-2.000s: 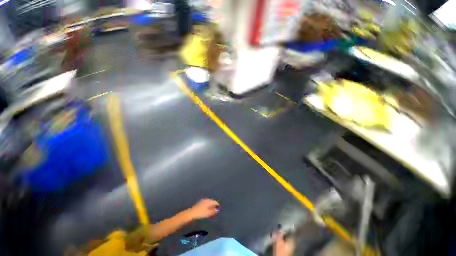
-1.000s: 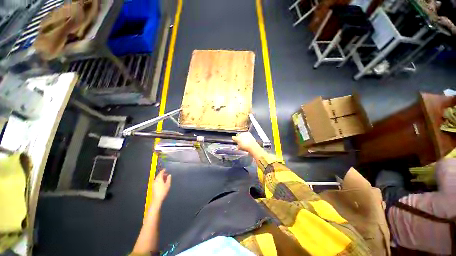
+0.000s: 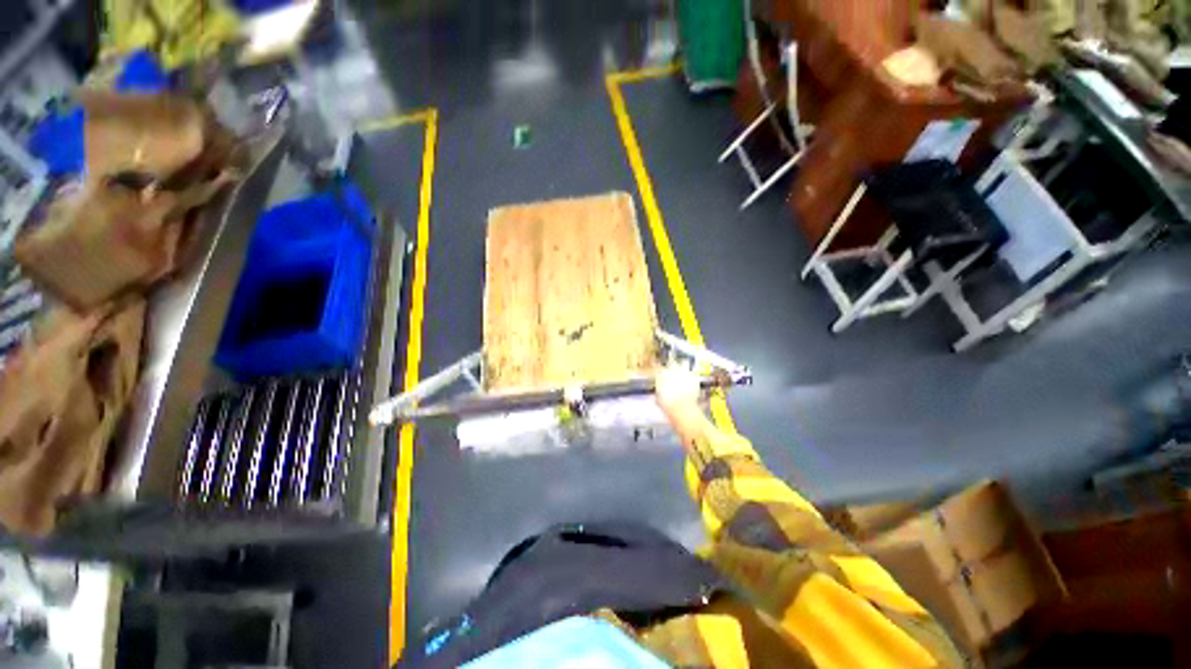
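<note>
The platform trolley's bare plywood deck [image 3: 571, 290] lies ahead of me between the yellow lines. Its push handle [image 3: 523, 400] runs crosswise on my side of the deck, with pale papers or plastic [image 3: 562, 429] hanging under the crossbar. My right hand [image 3: 677, 388] is closed on the right part of the handle; the hand is slightly blurred. My left hand is not in view. My dark apron [image 3: 588, 572] and a pale blue shape, maybe a mask, show at the bottom edge.
A blue bin [image 3: 301, 290] stands on a roller table [image 3: 268, 438] at the left, beside brown cloth or paper [image 3: 79, 392]. At the right are a black-topped stool [image 3: 930, 207], a brown desk [image 3: 836, 124] and an open carton [image 3: 973, 555]. Yellow lines [image 3: 418, 307] flank the trolley.
My right hand stays on the handle while the trolley has moved forward along the aisle. The open carton has shifted down towards the bottom right. My left hand has left the picture.
</note>
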